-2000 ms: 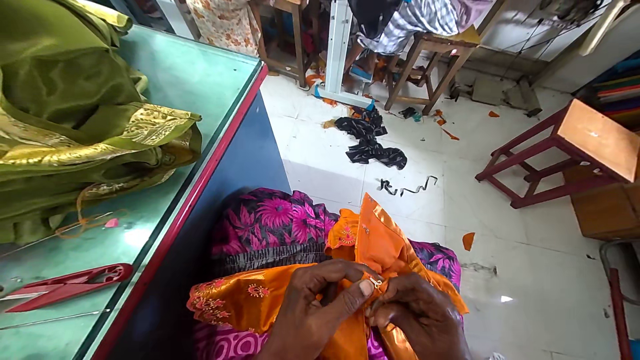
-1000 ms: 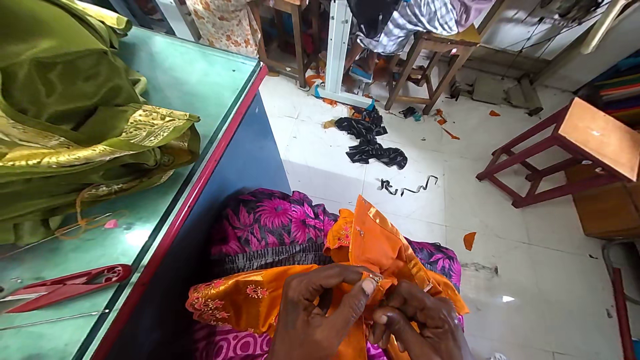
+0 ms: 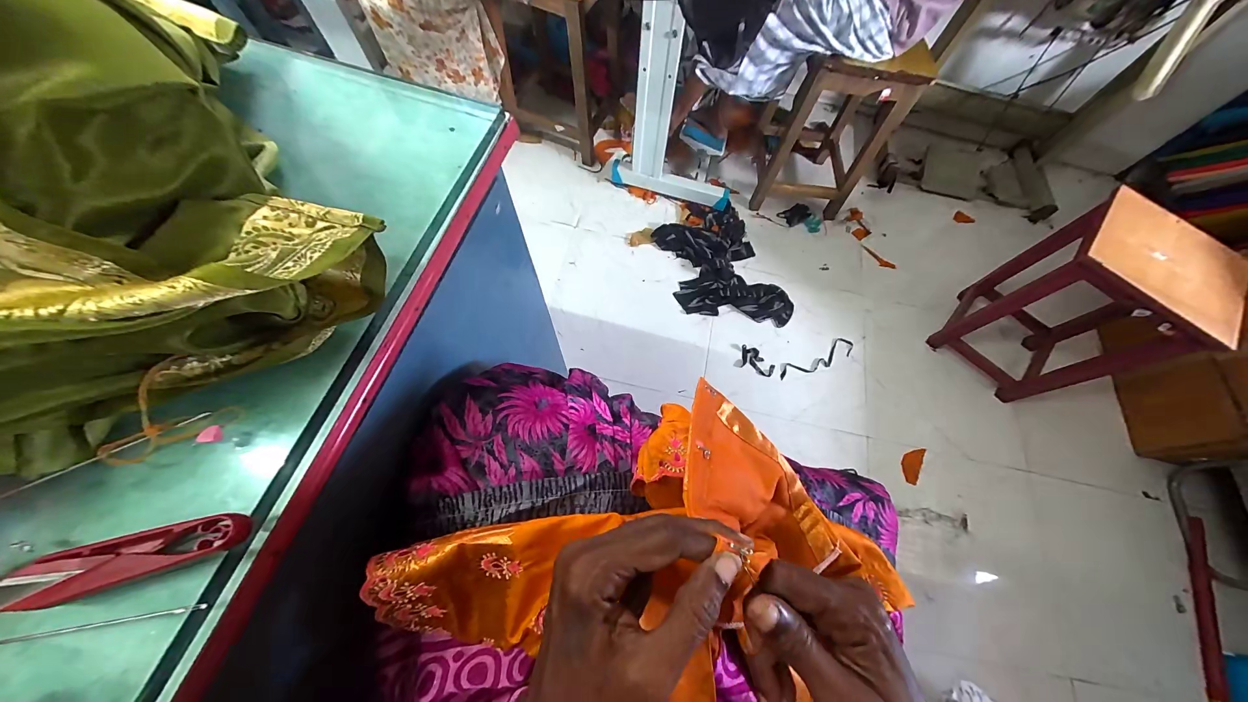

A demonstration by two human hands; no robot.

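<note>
An orange satin garment with embroidered edges (image 3: 458, 575) lies across the lap, over purple and black floral cloth (image 3: 536, 419). My left hand (image 3: 634, 604) pinches the garment's edge between thumb and forefinger, at a small metal fastener, perhaps a hook (image 3: 745, 549). Close to its right, my right hand (image 3: 829, 624) grips the orange cloth with thumb and bent fingers. Whether a needle is between the fingers cannot be seen. A raised orange flap (image 3: 726, 468) stands just beyond both hands.
At left, a glass-topped counter (image 3: 390, 117) with a red edge holds green cloth with gold borders (image 3: 195, 253), red-handled thread snips (image 3: 136, 561) and a thin metal rod (image 3: 107, 624). Black cloth scraps (image 3: 721, 273) lie on the floor. A red-framed stool (image 3: 1082, 283) stands right; a person sits beyond.
My right hand's fingers have shifted slightly at the orange cloth. My left hand keeps its pinch near the fastener.
</note>
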